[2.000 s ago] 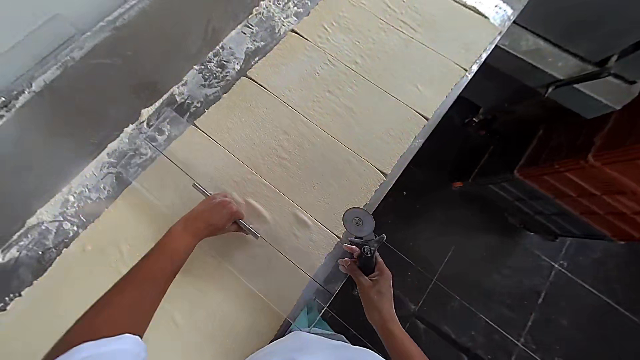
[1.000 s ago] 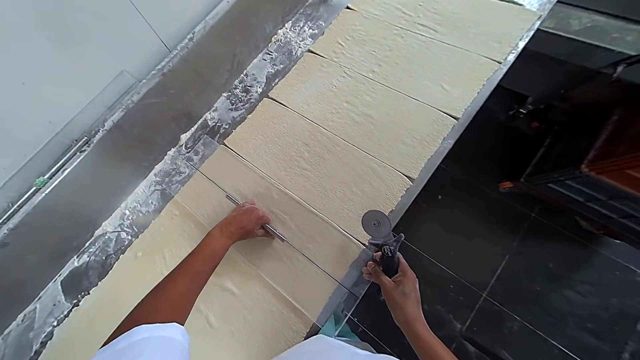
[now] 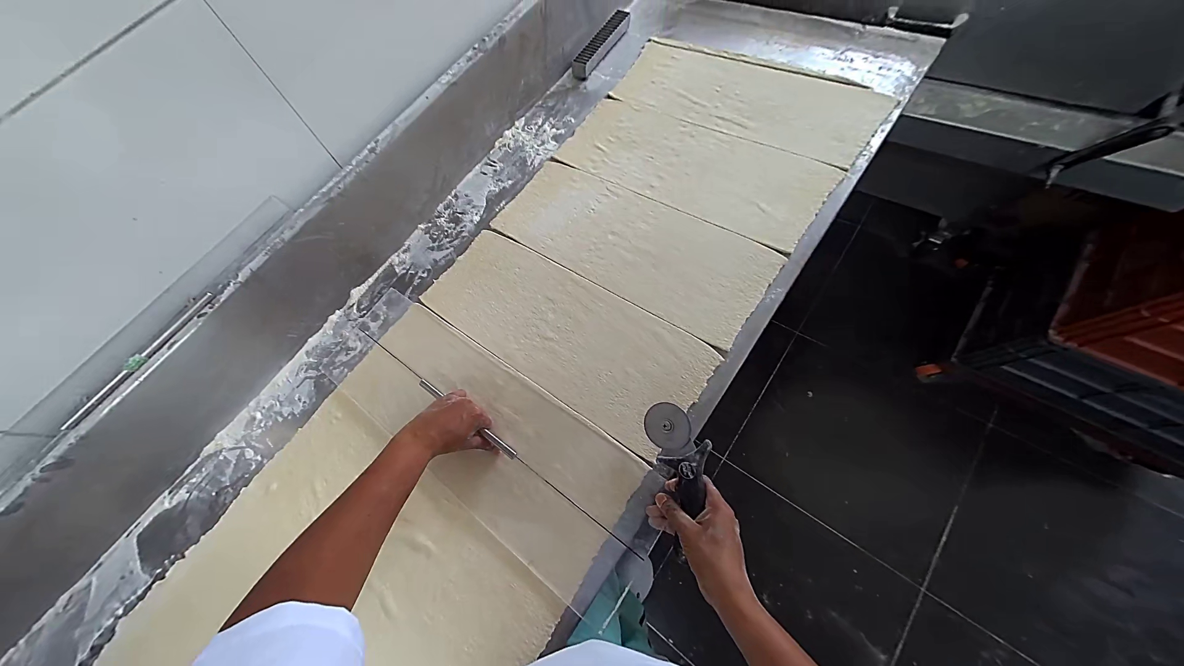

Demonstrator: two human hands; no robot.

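Note:
A long sheet of pale dough point(image 3: 573, 314) lies along the metal worktop, cut crosswise into several rectangular panels. Over its near part rests a clear flat template point(image 3: 499, 481) with a metal bar handle point(image 3: 499, 444) in its middle. My left hand point(image 3: 451, 424) is closed around that handle. My right hand point(image 3: 703, 527) grips a rotary cutter point(image 3: 670, 433) by its black handle, with the round blade up, at the dough's right edge beside the template. The underside of the template's near edge is hard to make out.
Flour lies along the worktop's left side, below a raised metal back edge point(image 3: 370, 203). A slotted metal bar point(image 3: 601, 43) sits at the far left corner. Clear panels with a metal rod point(image 3: 139, 361) lean by the white wall. Red and black crates point(image 3: 1124, 305) stand on the dark tiled floor at right.
My view has swung up along the worktop, showing its far end. Both hands keep their holds on the template's handle and the rotary cutter, with no plain move over the dough.

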